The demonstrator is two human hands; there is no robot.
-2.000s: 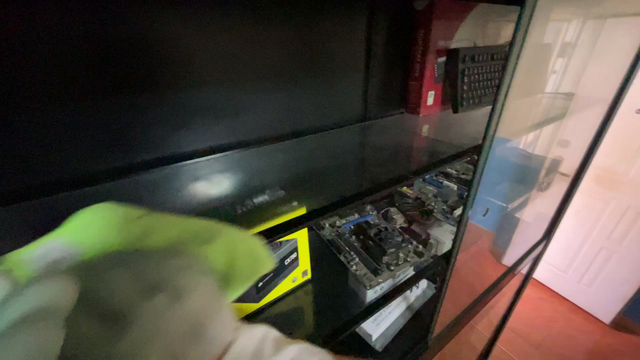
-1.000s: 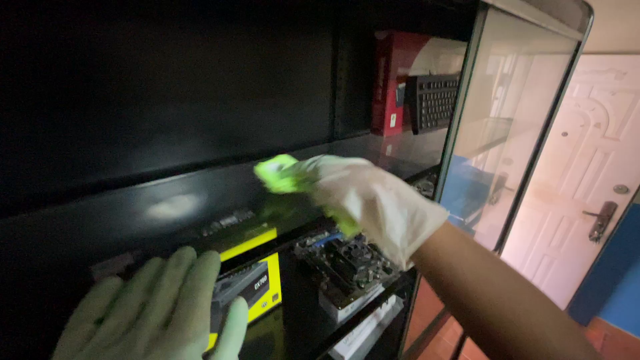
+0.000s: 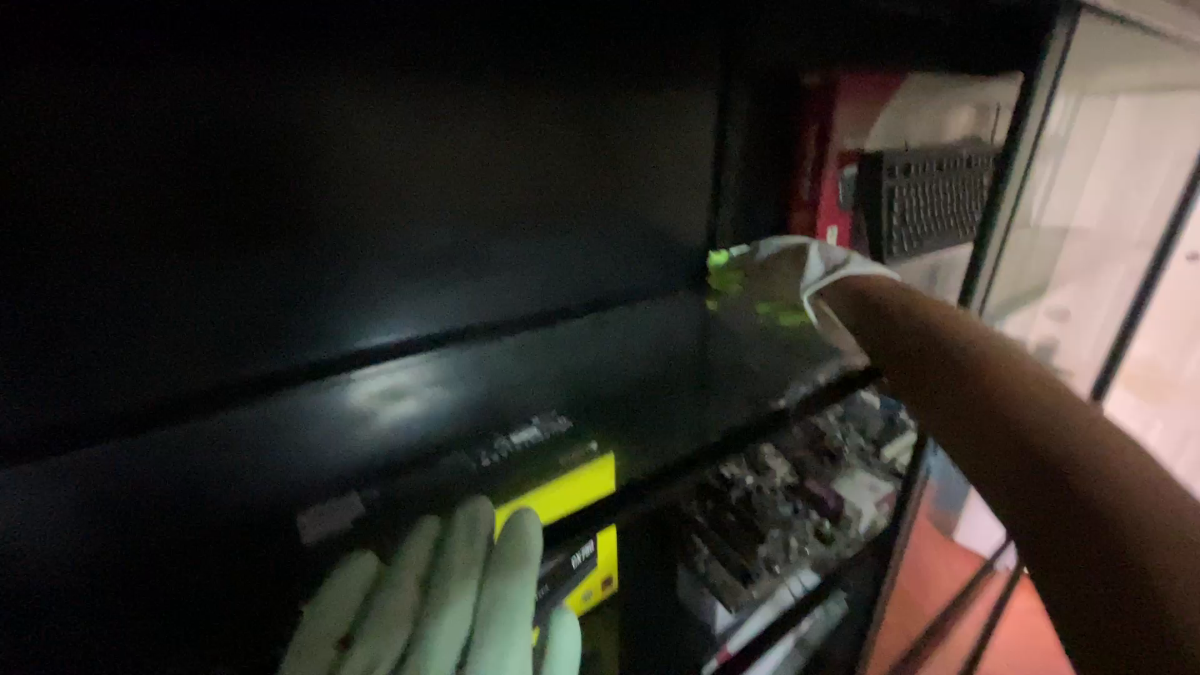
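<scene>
My right hand point(image 3: 787, 267), in a whitish glove, reaches to the back right of a glossy dark shelf point(image 3: 600, 366). It is closed on a bright green cloth point(image 3: 722, 272), of which only a part shows beyond the glove; the cloth meets the shelf near its back corner. At the bottom of the view my left hand point(image 3: 441, 600), gloved too, is spread flat with nothing in it, in front of a yellow and black box point(image 3: 586, 483) that lies below the shelf surface.
A black keyboard point(image 3: 937, 199) leans by a red box point(image 3: 853, 122) at the shelf's right end. Circuit boards point(image 3: 769, 506) lie on the level below, above white boxes point(image 3: 750, 637). A glass door point(image 3: 1069, 216) in a dark frame borders the right side.
My right hand has moved with the green cloth from over the shelf's front part to its back right corner. My left hand remains low in view, fingers spread.
</scene>
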